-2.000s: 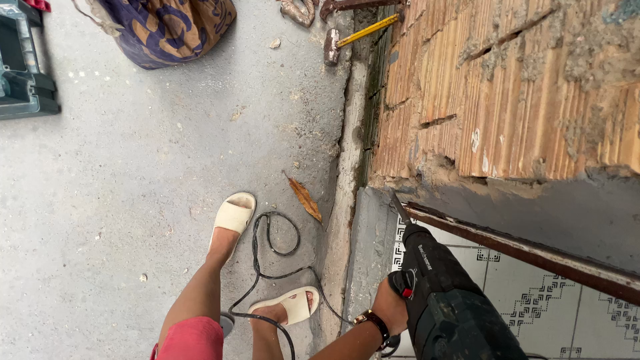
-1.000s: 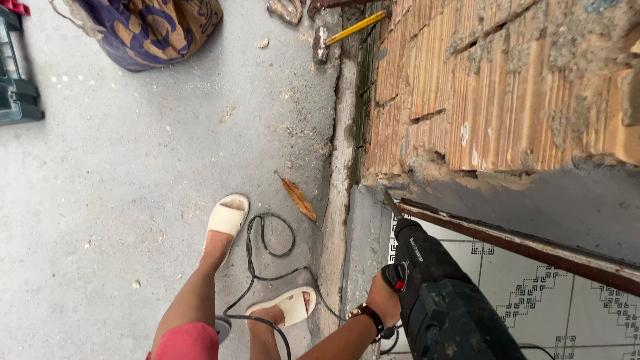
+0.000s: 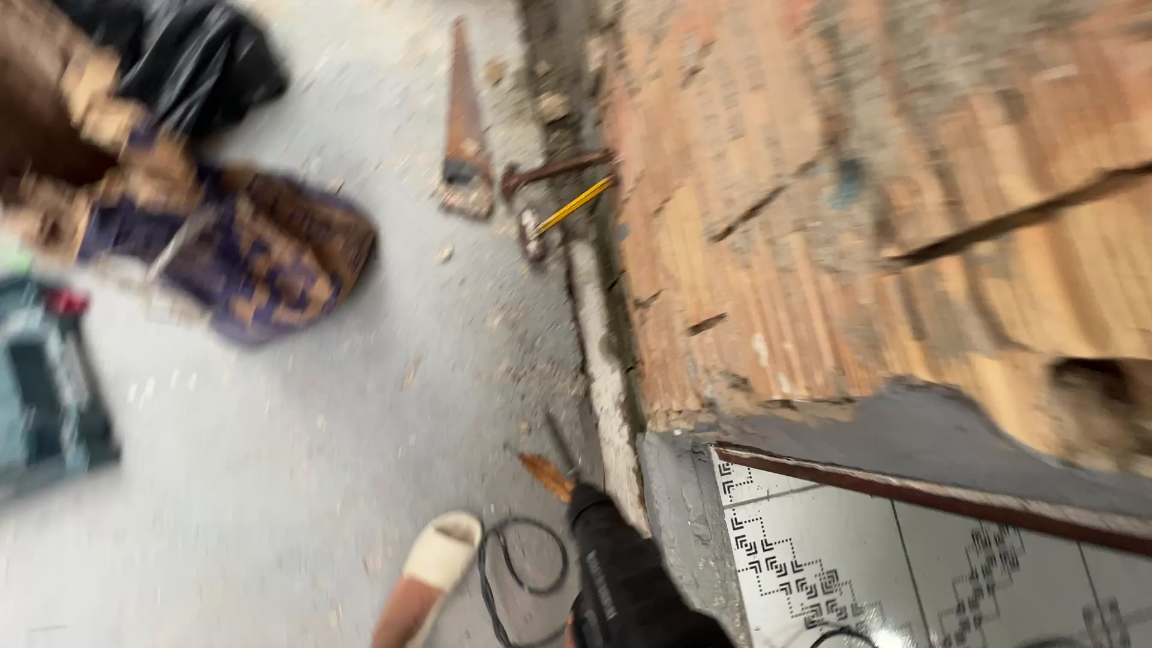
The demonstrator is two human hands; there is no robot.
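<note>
A black rotary hammer drill [image 3: 621,576] with a long chisel bit [image 3: 561,443] reaches up from the bottom of the head view, its tip over the grey floor beside the low step. A sliver of skin at the tool's left edge, at the bottom of the frame, may be a hand; neither hand can be made out. To the right stands a wall of exposed ribbed clay brick [image 3: 738,297], its broken grey render [image 3: 900,432] along the lower edge. A brown strip of frame [image 3: 936,504] runs below it.
A handsaw [image 3: 466,126], a hammer [image 3: 558,171] and a yellow-handled hammer [image 3: 571,209] lie by the wall base. A printed sack [image 3: 270,252], a black plastic bag [image 3: 193,67] and a teal case [image 3: 49,387] stand left. The black cable [image 3: 490,576] coils near a sandalled foot [image 3: 441,549].
The drill's bit has come away from the corner of the wall and the frame strip and moved left over the floor. The hand seen on the drill before is no longer clearly visible. The view has shifted.
</note>
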